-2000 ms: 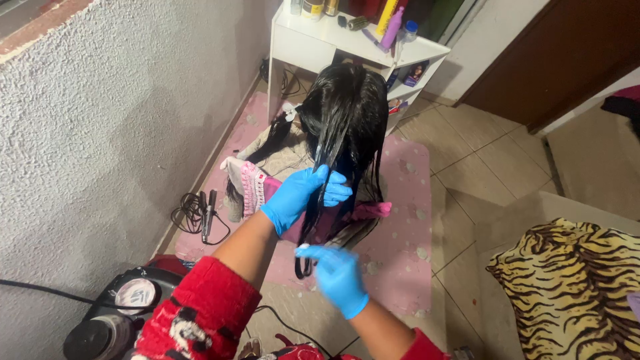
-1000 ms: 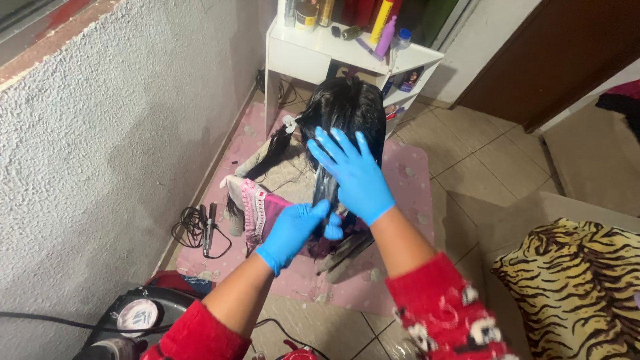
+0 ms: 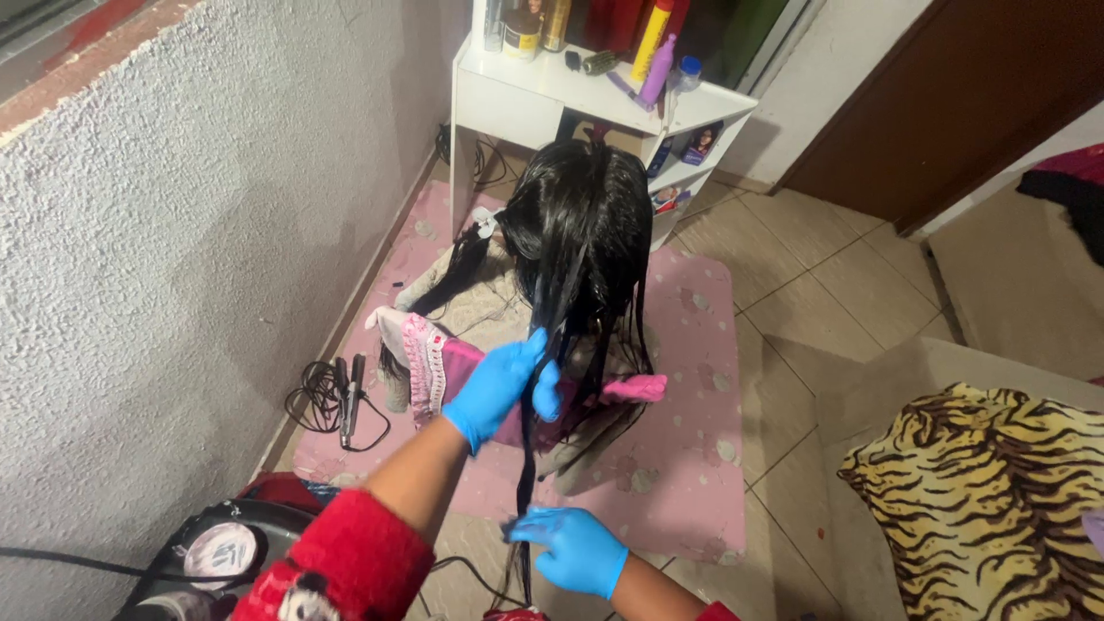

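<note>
A seated person's long, wet-looking black hair (image 3: 573, 207) hangs down the back, with a side section tied by a white hair clip (image 3: 485, 222). My left hand (image 3: 500, 388), in a blue glove, is closed around a long strand below the head. Lower on the same strand, my right hand (image 3: 573, 548), also blue-gloved, has its fingers at the hair near the ends. Beneath my left hand lies pink cloth with a lace edge (image 3: 425, 366), over a light towel (image 3: 487, 293) around the person's shoulders.
A white vanity desk (image 3: 509, 103) with bottles and a round brush (image 3: 599, 62) stands ahead. A hair straightener (image 3: 352, 401) with a coiled cord lies left on the pink mat (image 3: 681, 448). A round tub (image 3: 220, 552) sits lower left; a tiger-print cloth (image 3: 975, 474) lies right.
My right hand was spread on the hair near the head one second ago; now it is down at the strand's lower end. My left hand stays on the hair below the head.
</note>
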